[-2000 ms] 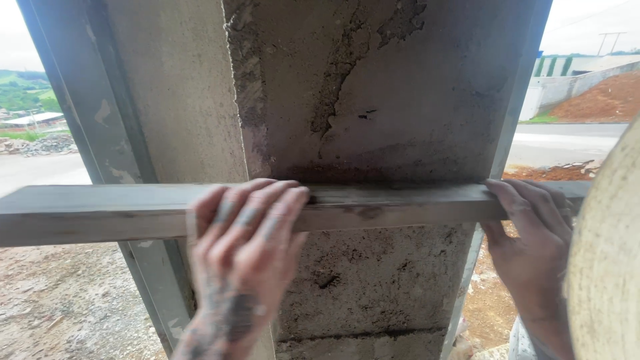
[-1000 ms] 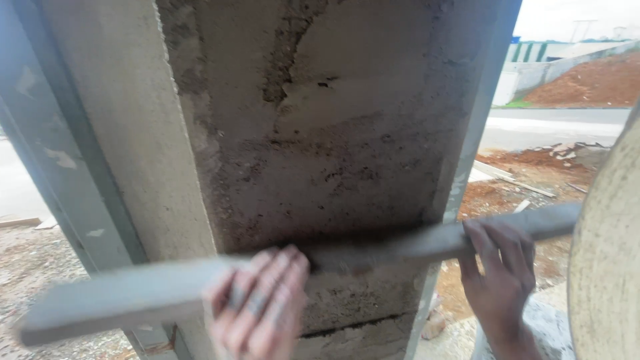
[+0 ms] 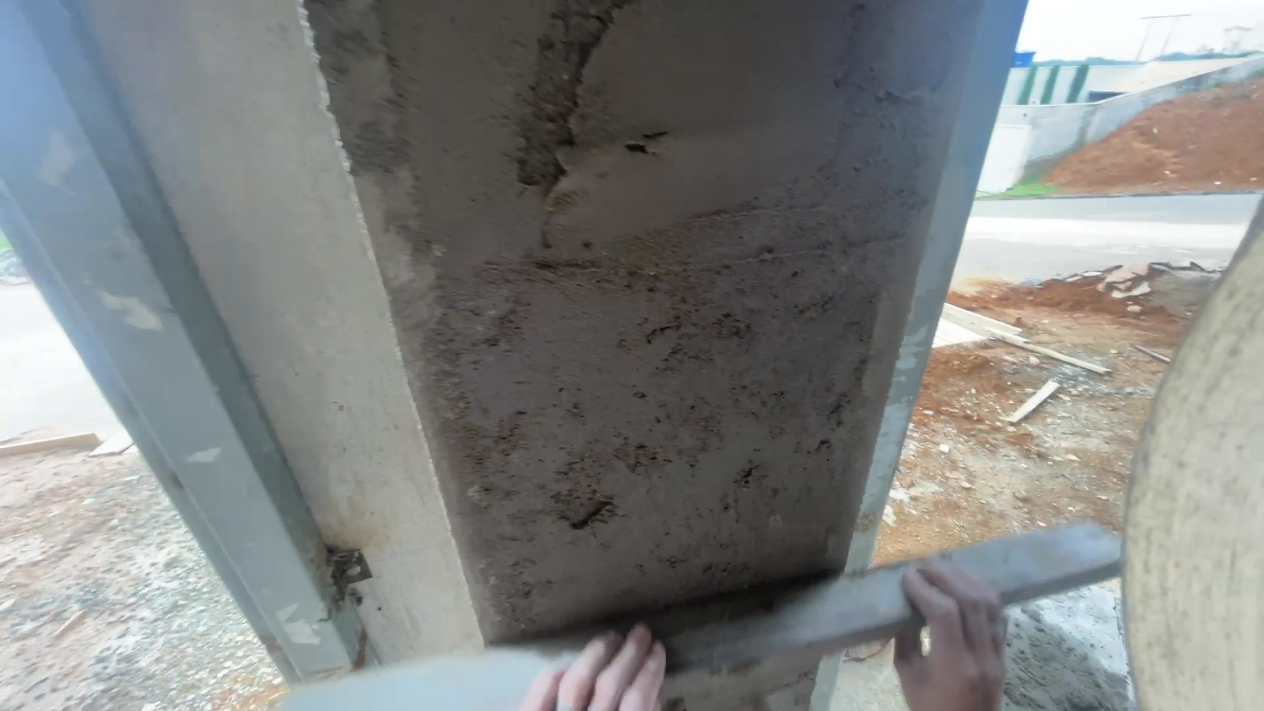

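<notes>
A long straight bar point(image 3: 780, 632), grey and smeared, lies across the lower part of a column face covered in wet mortar point(image 3: 652, 395). My left hand point(image 3: 602, 676) grips the bar near the bottom edge of the view, mostly cut off below the fingers. Farther right, my right hand point(image 3: 950, 632) has its fingers wrapped over the bar beside the column's right edge. The bar slants up to the right. Above it the mortar is rough and pitted, with a ragged groove point(image 3: 553, 109) near the top.
A grey-blue metal profile point(image 3: 212, 425) runs down the left side, with a small metal bracket point(image 3: 348, 568) near its foot. A pale rounded object point(image 3: 1200, 474) blocks the right edge. Wood strips point(image 3: 1035, 402), rubble and red soil lie on the ground behind.
Both hands have moved down the column with the bar, which was level across the column's middle two seconds ago and now tilts. More of the mortar face shows above it. The view has shifted too.
</notes>
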